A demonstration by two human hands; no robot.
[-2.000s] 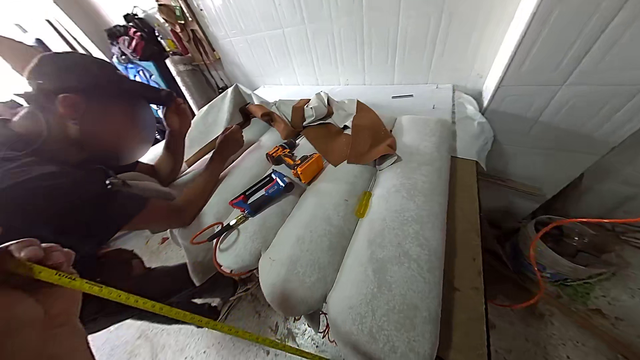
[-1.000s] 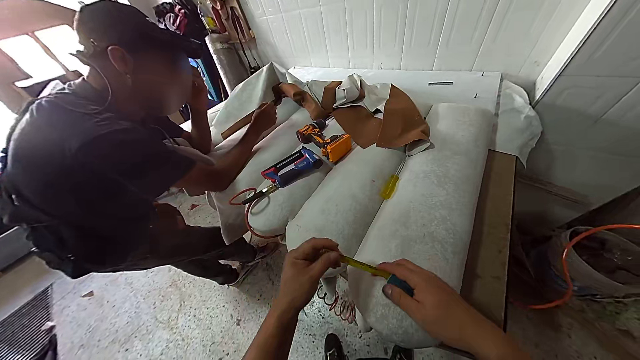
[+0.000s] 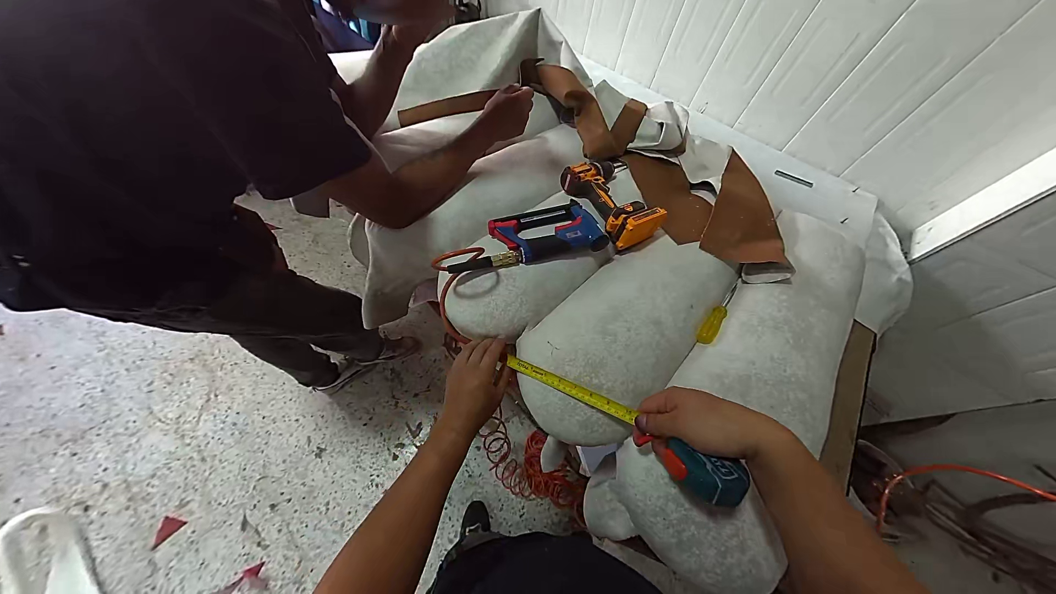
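A yellow tape measure blade [image 3: 573,391] is stretched across the rounded end of a light grey padded roll [image 3: 635,338]. My left hand [image 3: 476,384] holds the blade's free end at the roll's left edge. In my right hand [image 3: 697,422] is the teal and red tape measure case [image 3: 708,474], with the thumb near the blade. A yellow-handled screwdriver [image 3: 712,324] lies between two rolls. Farther back rest a blue and red pneumatic stapler [image 3: 549,233] and an orange cordless drill [image 3: 612,206]. Brown and white fabric scraps [image 3: 747,214] lie across the rolls.
A co-worker [image 3: 190,140] leans over the padding at the left, one hand [image 3: 507,111] on a brown strip. A coiled orange air hose [image 3: 540,474] hangs below the rolls. A wooden board edge [image 3: 850,396] and a white panelled wall [image 3: 825,91] stand at the right.
The tape blade now spans a roll's end between my hands; one second ago my hands were closer together, with less blade showing. The view has moved closer to the rolls.
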